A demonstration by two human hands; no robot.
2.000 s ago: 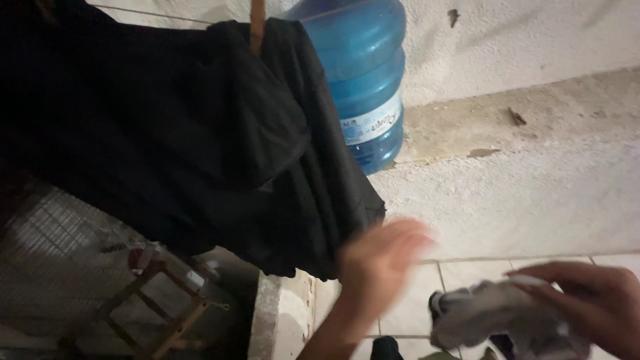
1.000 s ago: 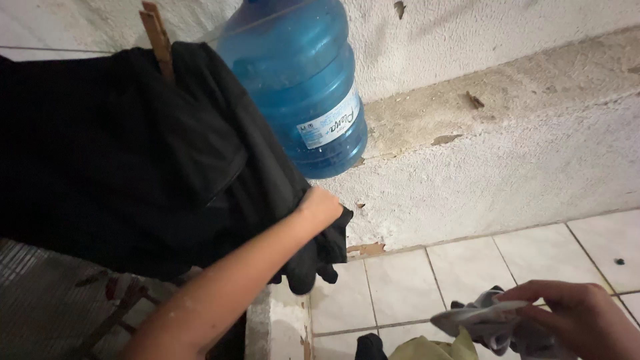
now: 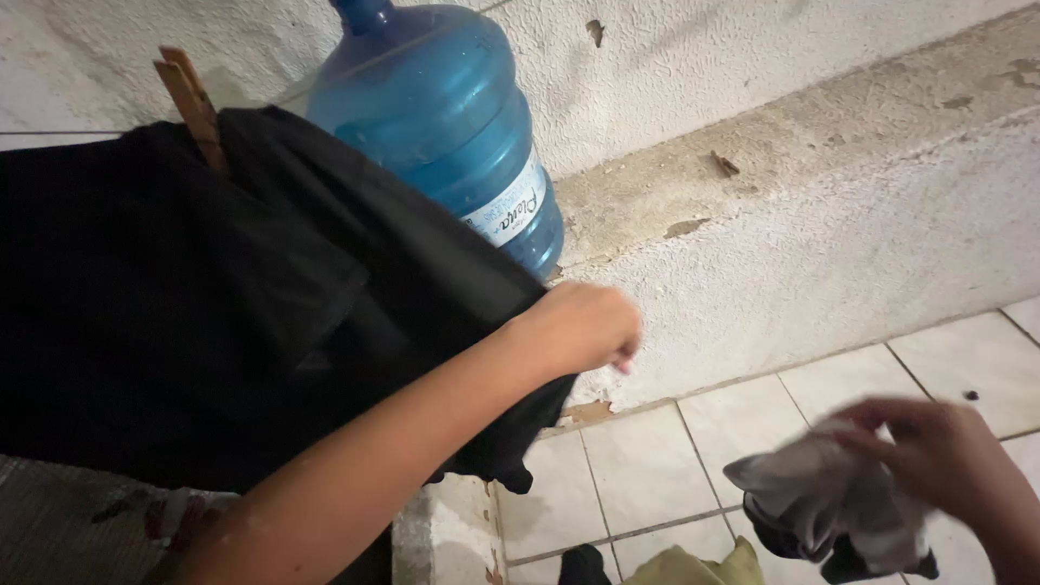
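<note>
A black garment [image 3: 268, 309] hangs from a line at the left, held by a wooden clothespin [image 3: 193, 110]. My left hand [image 3: 589, 325] is at the garment's right edge, its fingers curled; whether it grips the cloth cannot be told. At the lower right my right hand [image 3: 910, 447] holds a bunch of small grey and black cloth items [image 3: 841, 496], slightly blurred, over the tiled floor. Below, at the bottom edge, lie parts of an olive-green cloth [image 3: 695, 566] and a black cloth [image 3: 583, 565].
A large blue water jug [image 3: 439, 106] stands behind the garment on a rough concrete ledge [image 3: 780, 154], against a white textured wall [image 3: 634, 73]. A small clothespin-like piece [image 3: 723, 165] lies on the ledge. White floor tiles [image 3: 650, 455] lie below it.
Two seconds ago my left hand was below the garment's lower right corner; now it is at the right edge. My right hand still holds the grey and black cloth. The view has shifted.
</note>
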